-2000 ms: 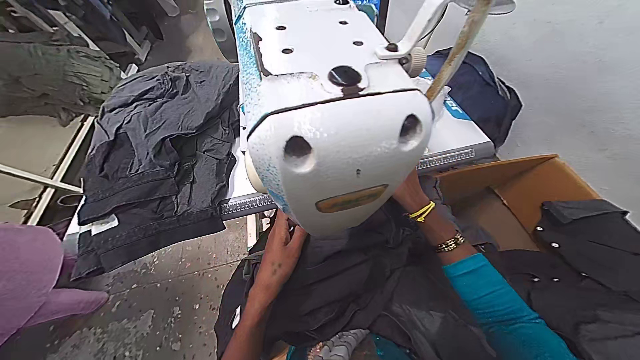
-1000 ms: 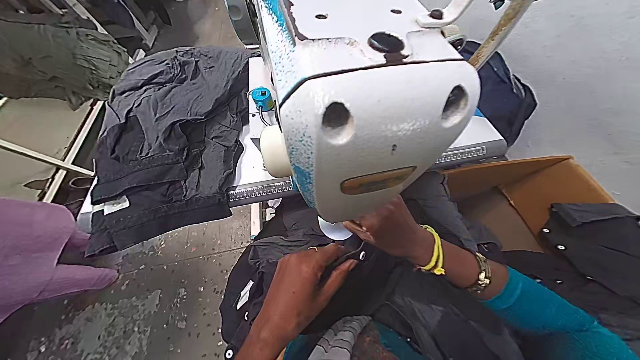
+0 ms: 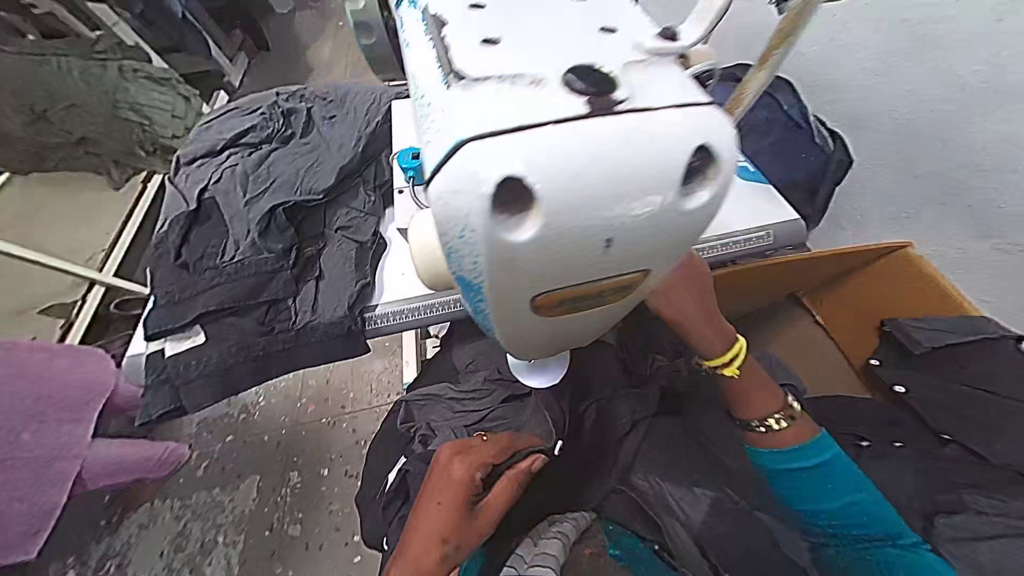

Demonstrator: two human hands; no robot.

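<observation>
Below the white head of an industrial sewing machine, my left hand pinches a fold of a dark garment between thumb and fingers, beside a small white button. My right hand reaches behind the machine head at its right side; its fingers are hidden, so what it holds cannot be told. A yellow band and a metal bracelet are on that wrist. Directly beneath the head shows a round white disc. The dark garment spreads over my lap and up under the machine.
Dark folded garments lie on the left of the machine table. To the right is a cardboard box, with buttoned dark garments at it. A navy bag sits behind. Purple cloth is at far left.
My left hand has moved down, away from the machine head, with the garment fold in its fingers. My right hand has gone from beside it to behind the head's right side.
</observation>
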